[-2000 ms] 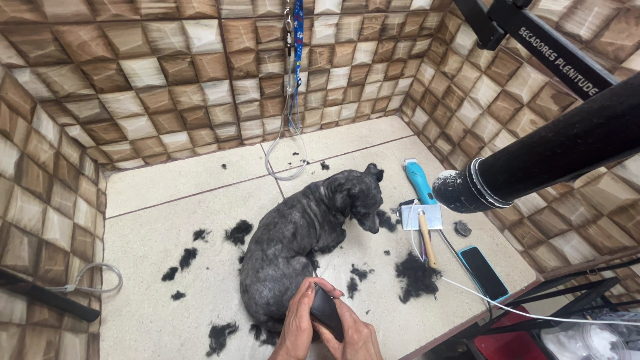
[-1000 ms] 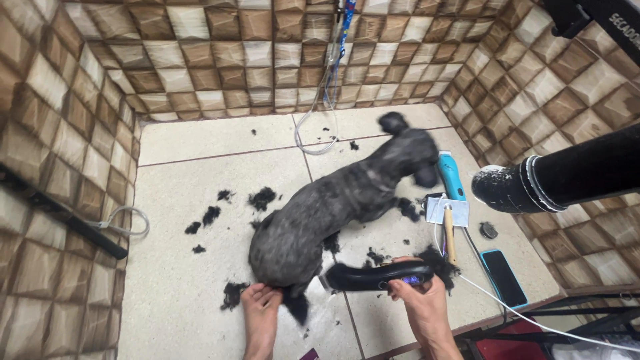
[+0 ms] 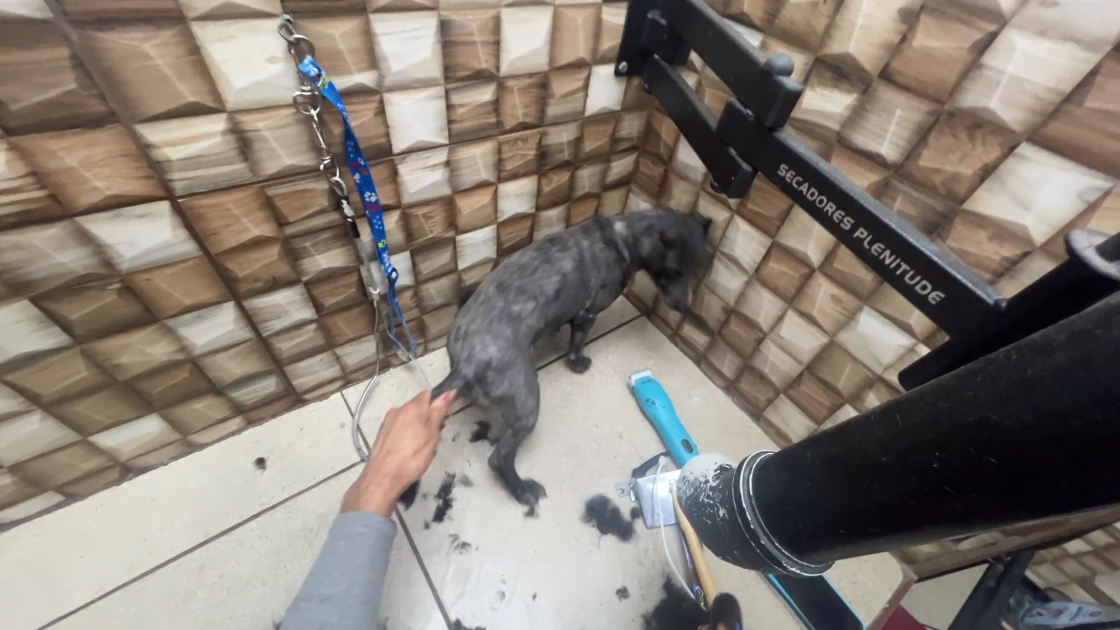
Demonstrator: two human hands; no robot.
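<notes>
A short-haired dark grey dog (image 3: 542, 289) stands in the corner, head turned toward the right wall and rump toward me. My left hand (image 3: 407, 446) is closed around the dog's tail (image 3: 449, 382); a dark tuft shows below the hand. At the bottom edge, the dark end of a black clipper (image 3: 724, 607) shows with a sliver of my right hand (image 3: 721, 626) against it; the rest is cut off. A teal clipper (image 3: 662, 416) lies on the tiled surface to the right of the dog's hind legs.
A black dryer nozzle (image 3: 840, 455) on an arm (image 3: 857, 219) juts in from the right. Beneath it are a light flat object (image 3: 656, 499), a wooden-handled tool (image 3: 694, 556) and a phone (image 3: 814, 604). A blue leash (image 3: 363, 175) and cable loop (image 3: 359, 420) hang left. Hair clumps (image 3: 610, 517) lie about.
The dog, curled up at first, now stands farther back in the corner. My left hand has moved from its rear onto the tail. My right hand and black clipper have dropped almost out of view.
</notes>
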